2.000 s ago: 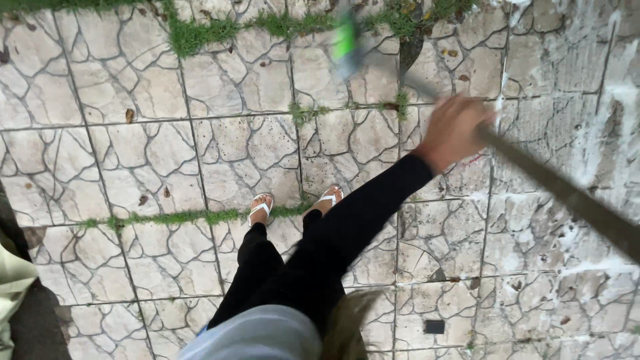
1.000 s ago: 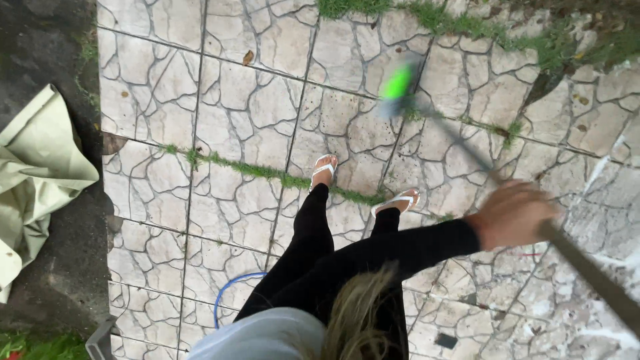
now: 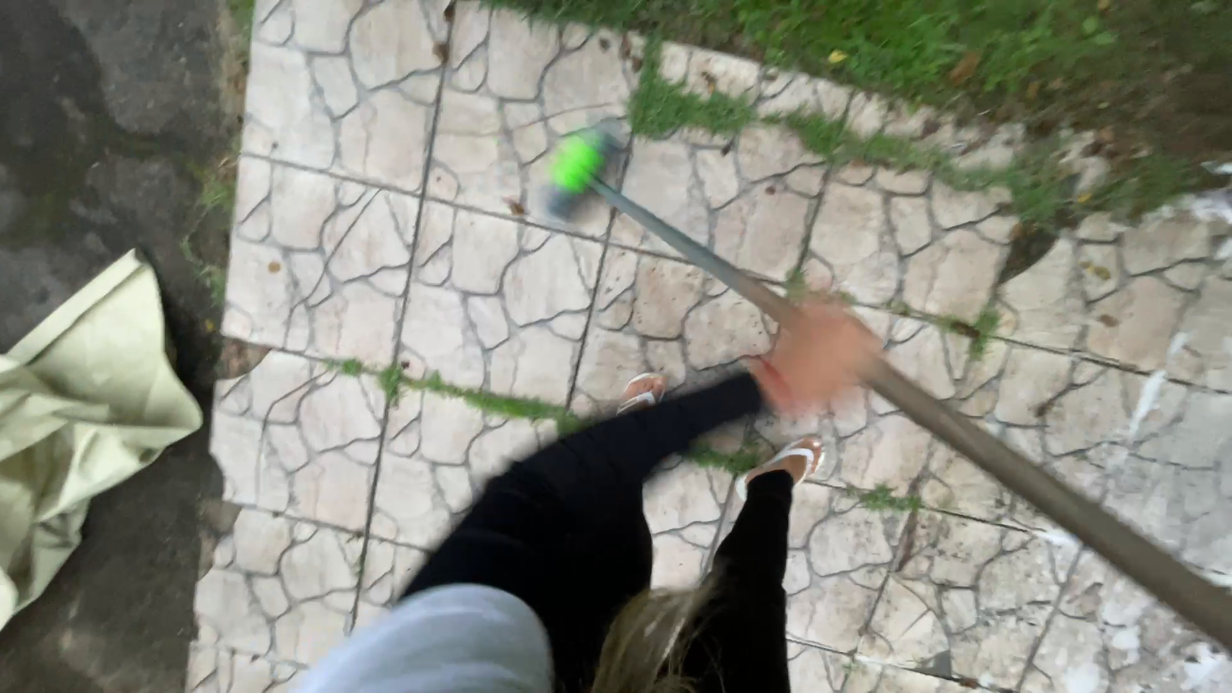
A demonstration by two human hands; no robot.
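My left hand (image 3: 823, 354), blurred, is closed around the long handle (image 3: 1020, 472) of a floor brush or broom, right of centre. From the hand the handle runs up and left to a bright green and grey head (image 3: 580, 164), blurred, over the pale stone-patterned tiles (image 3: 520, 255). The handle's other end leaves the view at the lower right. My black-sleeved arm reaches across above my feet, which wear white flip-flops (image 3: 804, 457). My right hand is out of view.
Grass (image 3: 924, 48) borders the paving at the top, with tufts in the joints. A crumpled pale green cloth or tarp (image 3: 87, 414) lies on dark ground (image 3: 115, 135) at the left. Whitish wet streaks (image 3: 1150, 390) mark the right side.
The brush head has moved left over the tiles, with my left hand still around the handle. My feet have stepped. The view has shifted left, bringing more cloth and dark ground in.
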